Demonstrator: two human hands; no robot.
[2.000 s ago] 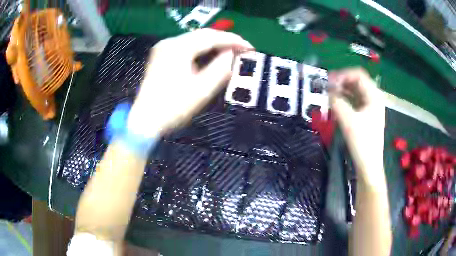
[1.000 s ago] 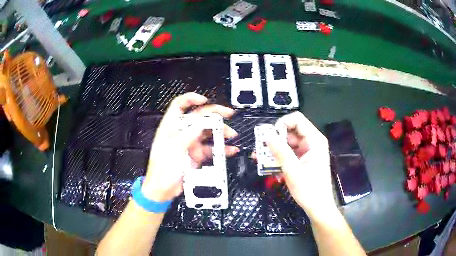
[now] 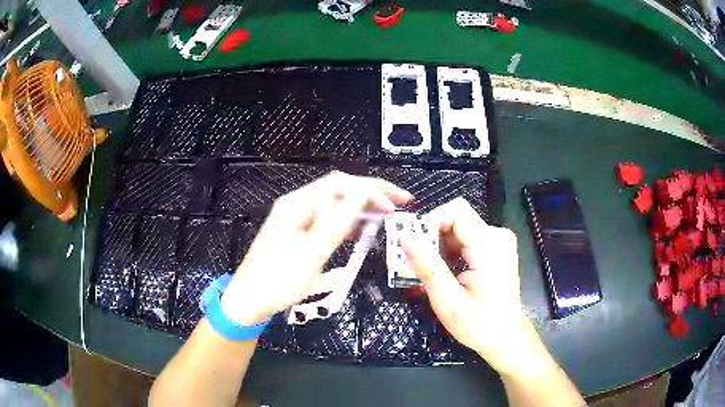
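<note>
My left hand (image 3: 298,246), with a blue wristband, holds a white phone housing (image 3: 338,282), tilted, its lower end showing below the palm. The left fingertips reach the top of a circuit board. My right hand (image 3: 469,274) holds this small whitish circuit board (image 3: 403,253) with dark spots between thumb and fingers, just right of the housing. A bit of red shows under the board. Both hands are over the black blister tray (image 3: 179,187). Two white housings lie in the tray's top right pockets, one (image 3: 405,109) left of the other (image 3: 463,111).
A glossy dark slab (image 3: 561,246) lies right of the tray. A heap of red pieces (image 3: 692,242) is at far right. An orange fan (image 3: 48,131) stands at left. Behind the tray, the green belt (image 3: 310,44) carries pale boards or housings and red pieces.
Three housings were in the tray at first; two remain and my left hand holds one. Since the last earlier frame, that housing has tilted and the left fingers have moved to the board.
</note>
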